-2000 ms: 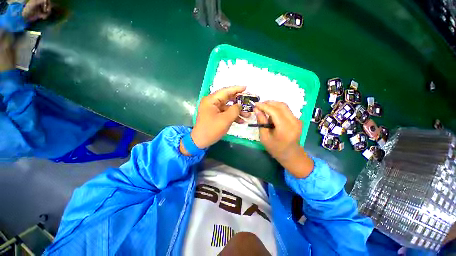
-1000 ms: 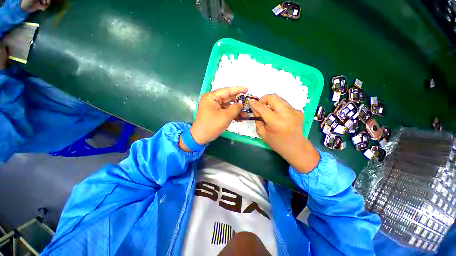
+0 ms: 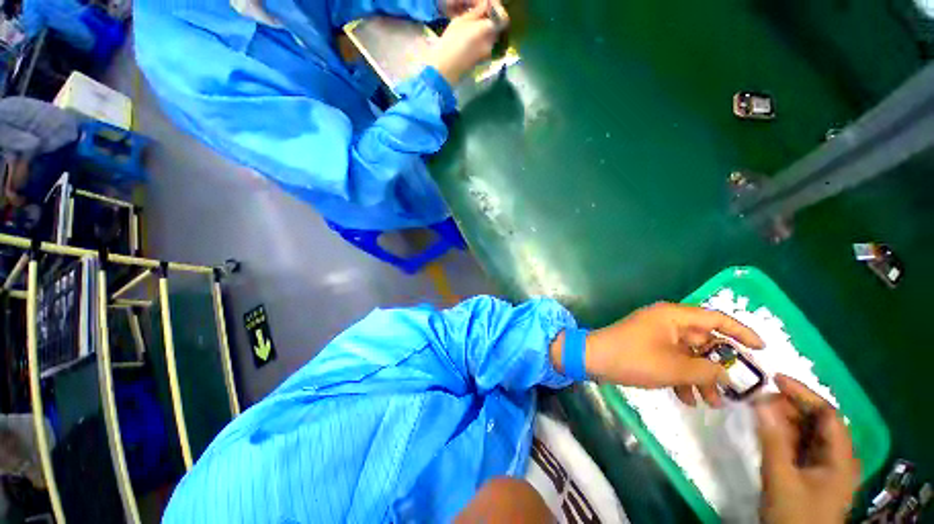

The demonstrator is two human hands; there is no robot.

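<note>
My left hand (image 3: 666, 351) holds a small rounded-square watch module (image 3: 739, 375) between thumb and fingers over the green plastic tray (image 3: 871, 435). The module has a black rim, a silver-white face and a coppery patch. My right hand (image 3: 809, 450) is just right of the module, blurred, with its fingers curled. Something dark shows between its fingers, but I cannot tell its shape. Small white pieces (image 3: 666, 415) fill the tray in a loose heap.
Waiting modules (image 3: 897, 496) lie at the lower right edge. Loose modules (image 3: 755, 104) lie farther off on the dark-green bench (image 3: 614, 154). A grey metal upright (image 3: 850, 138) crosses the upper right. A person in a blue smock (image 3: 297, 113) works at the upper left beside a pale sheet (image 3: 394, 51).
The view has swung left, so the tray and hands now sit at the lower right. The module's silver-white face now shows. My right hand has drawn slightly away from the module.
</note>
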